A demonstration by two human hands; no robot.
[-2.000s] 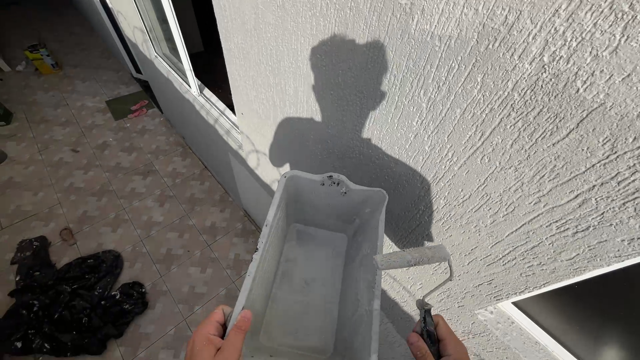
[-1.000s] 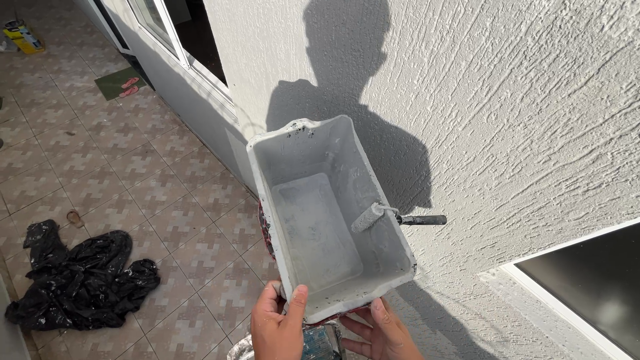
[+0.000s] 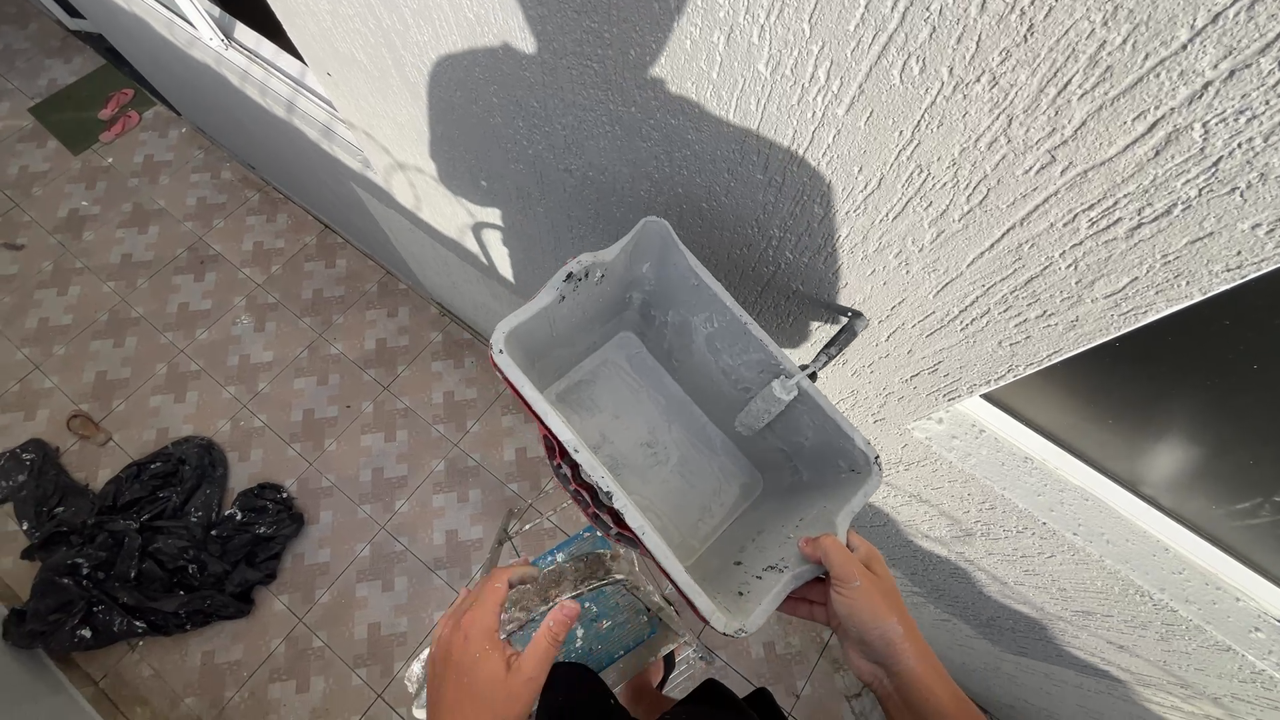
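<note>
A grey plastic paint tray (image 3: pixel 640 440) tilts in front of the textured wall, smeared with paint inside. My right hand (image 3: pixel 860 610) grips its near right corner, thumb over the rim. A small paint roller (image 3: pixel 768 403) hangs over the tray's right rim, its head inside and its dark handle outside. My left hand (image 3: pixel 500 640) is off the tray, fingers spread above the paint-spattered blue top of a stepladder (image 3: pixel 600 620); whether it touches the ladder I cannot tell.
White textured wall (image 3: pixel 960 200) rises on the right, with a dark framed window (image 3: pixel 1160 400) low down. Black plastic sheeting (image 3: pixel 150 540) lies crumpled on the tiled floor (image 3: pixel 330 400). Pink flip-flops (image 3: pixel 118 115) rest on a green mat (image 3: pixel 70 110) at the upper left.
The roller, in my right hand two seconds ago, now hangs on the tray's rim. My left hand has let go of the tray and moved left; my right hand now holds its corner.
</note>
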